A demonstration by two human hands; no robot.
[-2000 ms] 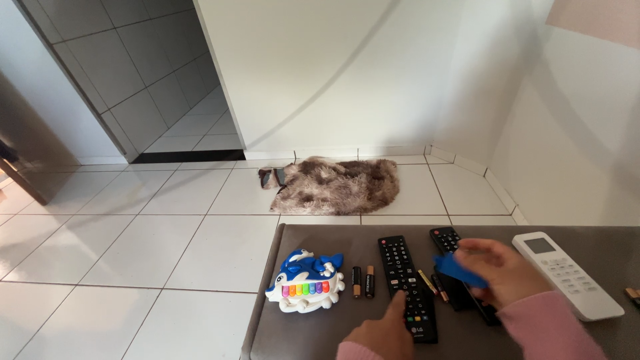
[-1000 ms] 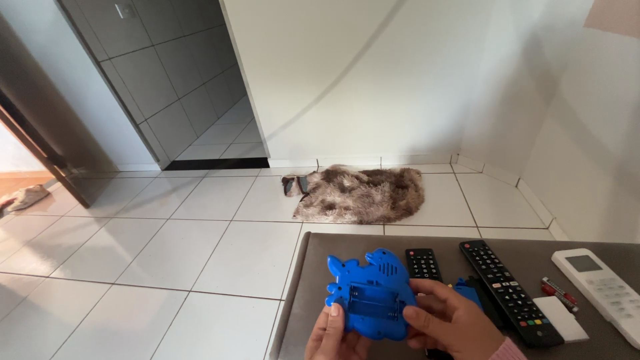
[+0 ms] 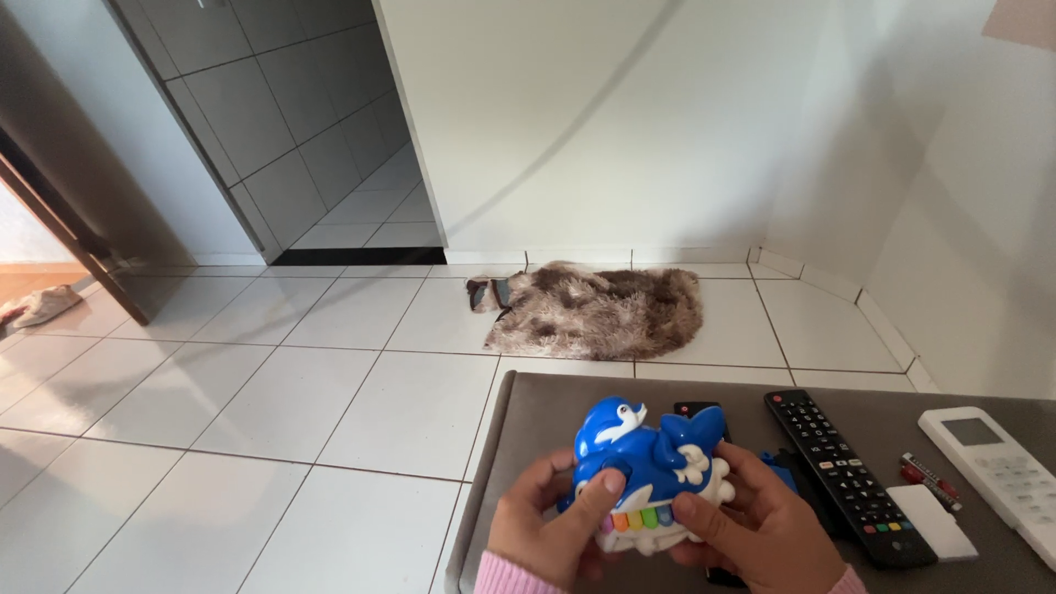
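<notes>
Both my hands hold a blue and white plastic dolphin toy piano (image 3: 648,474) above a grey-brown padded surface. Its front with the coloured keys faces me. My left hand (image 3: 557,511) grips the toy's left end, the thumb on its blue body. On the right end is my right hand (image 3: 747,516), with the thumb beside the keys. Just right of my right hand lie a long black remote control (image 3: 850,478) and a blue piece (image 3: 778,470), partly hidden. Another black remote (image 3: 700,408) shows behind the toy, mostly covered.
A white air-conditioner remote (image 3: 994,474) lies at the right. Beside it are small batteries (image 3: 931,480) and a white cover piece (image 3: 932,520). Past the padded surface (image 3: 569,392), a shaggy brown rug (image 3: 598,313) lies on the tiled floor by the wall.
Two seconds ago the toy lay on the padded surface. One second ago both hands held it with its back and open battery compartment showing; now its front with the keys faces me.
</notes>
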